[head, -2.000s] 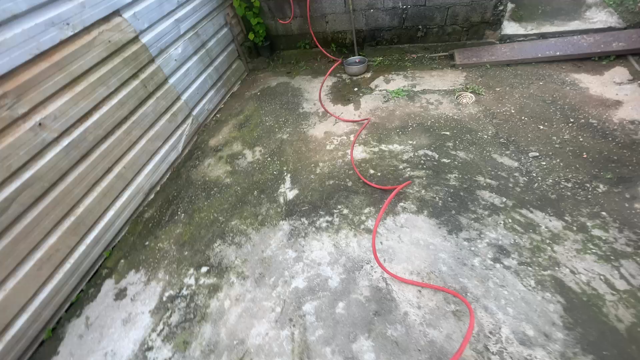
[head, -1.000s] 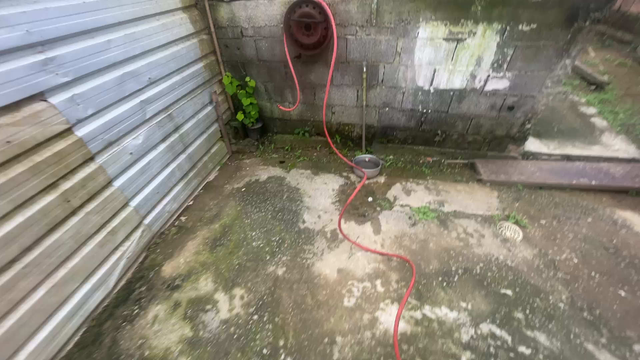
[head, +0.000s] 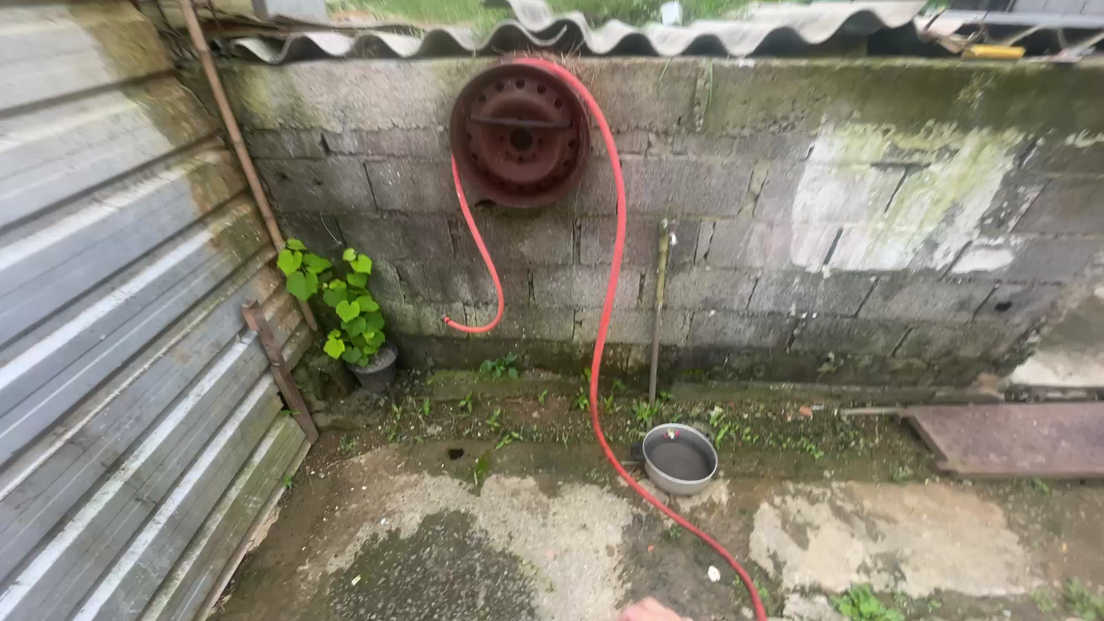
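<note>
Only a small part of one hand (head: 653, 611) shows at the bottom edge, right of the middle; which hand it is and what it does cannot be told. Nearest to it, a red hose (head: 690, 528) runs over the ground, passes left of a round metal pan (head: 680, 459) and rises to a rusty wheel rim (head: 521, 135) fixed on the block wall. The hose passes over the rim, and its free end hangs at the rim's left. Behind the pan stands a thin upright pipe (head: 661, 310) against the wall.
Corrugated metal sheeting (head: 129, 345) borders the left side. A potted green plant (head: 376, 366) stands in the corner. A flat brown board (head: 1009, 438) lies low at the right. Wavy roofing sheet (head: 604, 34) tops the concrete block wall (head: 733, 181). Weeds grow along its foot.
The view has moved forward and tilted up to the wall. Part of a hand has come in at the bottom edge. The hose lay in loose bends across the ground two seconds ago.
</note>
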